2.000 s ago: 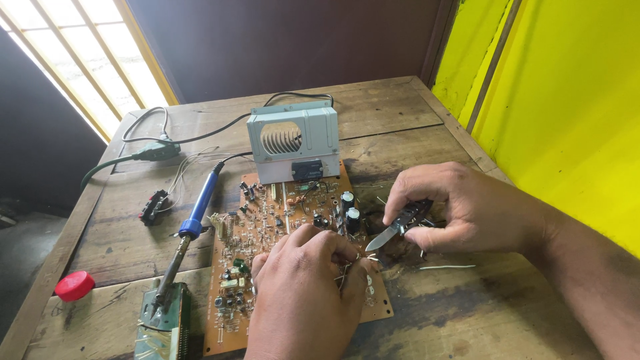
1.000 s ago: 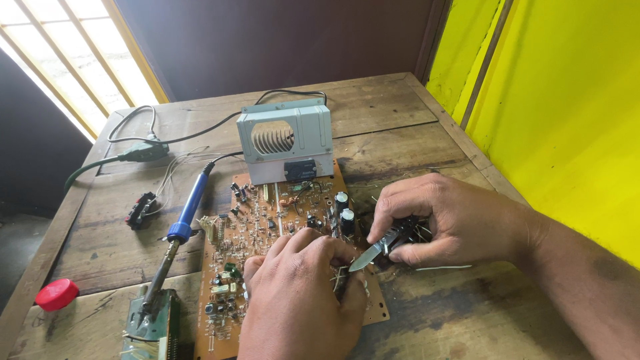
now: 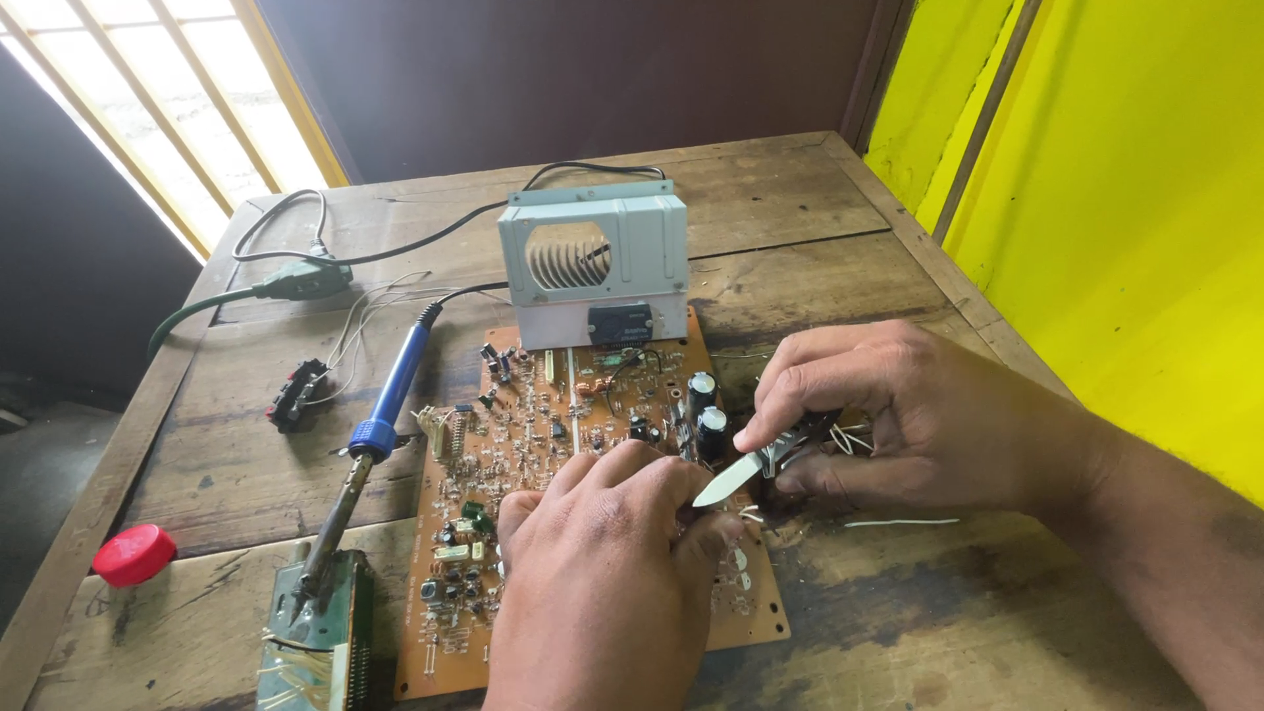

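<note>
My right hand grips a small knife, its blade pointing left toward my other hand. My left hand lies over the lower part of a brown circuit board, with its thumb and index finger pinched together. Pale wire ends stick out beside that thumb, just below the knife tip. What else its fingers cover is hidden. Two black electrolytic capacitors stand on the board between the hands. At the board's far edge rises a grey metal heat sink housing.
A blue-handled soldering iron rests with its tip on a smaller green circuit board. A red cap, a black component with wires and a green plug connector lie at the left. A white wire piece lies at the right on the wooden table.
Both hands stay close together over the board, the left one still pinching and the right one still holding the knife. The view has shifted slightly.
</note>
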